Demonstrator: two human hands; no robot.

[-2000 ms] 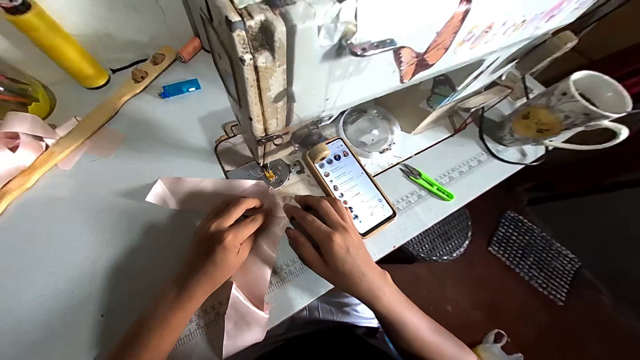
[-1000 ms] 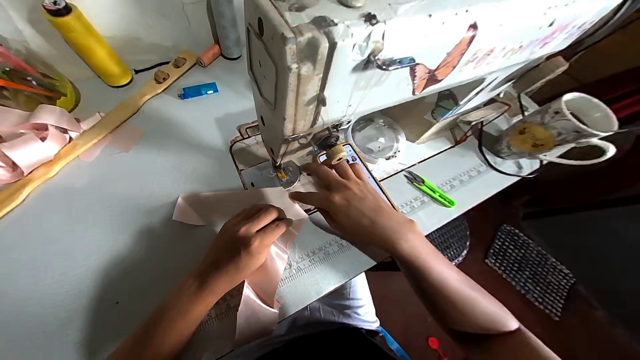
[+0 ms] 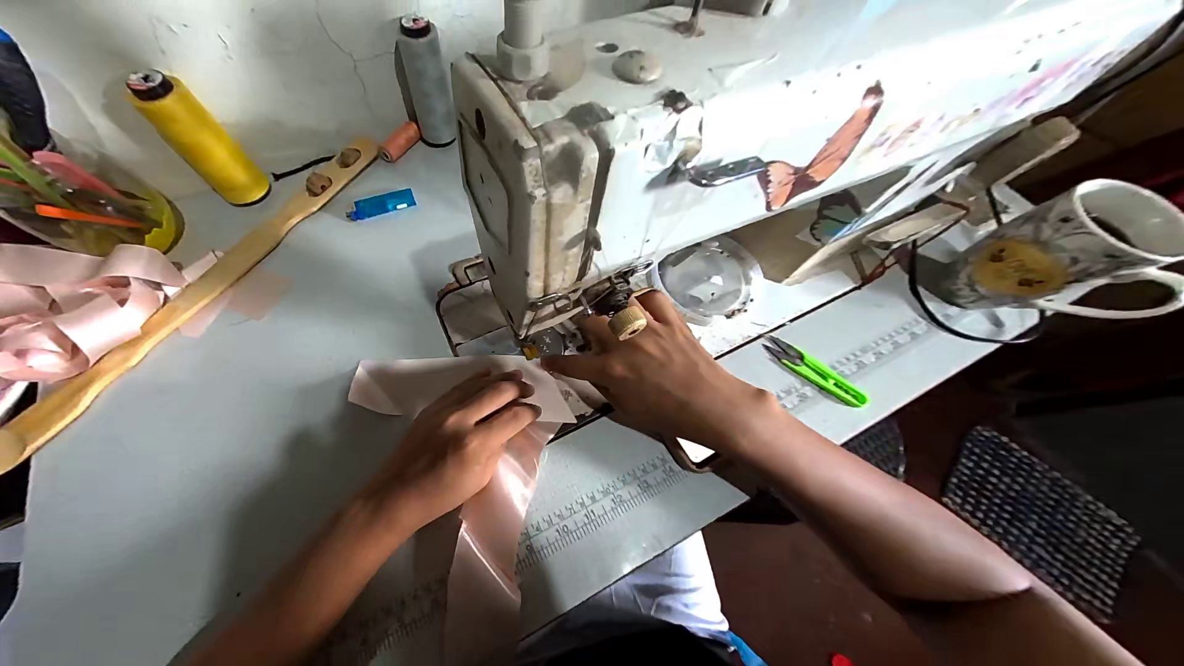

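Observation:
Pink satin fabric strips [image 3: 495, 546] lie across the sewing machine's bed, one end reaching left and another hanging toward the table's front edge. My left hand [image 3: 467, 439] rests on the fabric with bent fingers, pressing it flat just left of the presser foot. Beside the needle area, my right hand [image 3: 647, 365] has its index finger near the fabric edge at the foot, and its other fingers reach up by the brass-coloured knob [image 3: 628, 322] under the head of the white sewing machine [image 3: 546, 185]. The needle tip is hard to see. A phone [image 3: 694, 451] lies mostly hidden under my right wrist.
Green thread snips [image 3: 816, 371] lie right of my right hand, near a mug [image 3: 1045, 254]. Leftward are a blue lighter [image 3: 382, 204], a wooden stick [image 3: 213, 287], a yellow thread cone [image 3: 199, 139], a grey cone [image 3: 426, 83] and piled pink strips [image 3: 74, 314].
My right hand has moved from the fabric and phone edge up to the area beside the presser foot and knob, now covering most of the phone. My left hand stays on the fabric.

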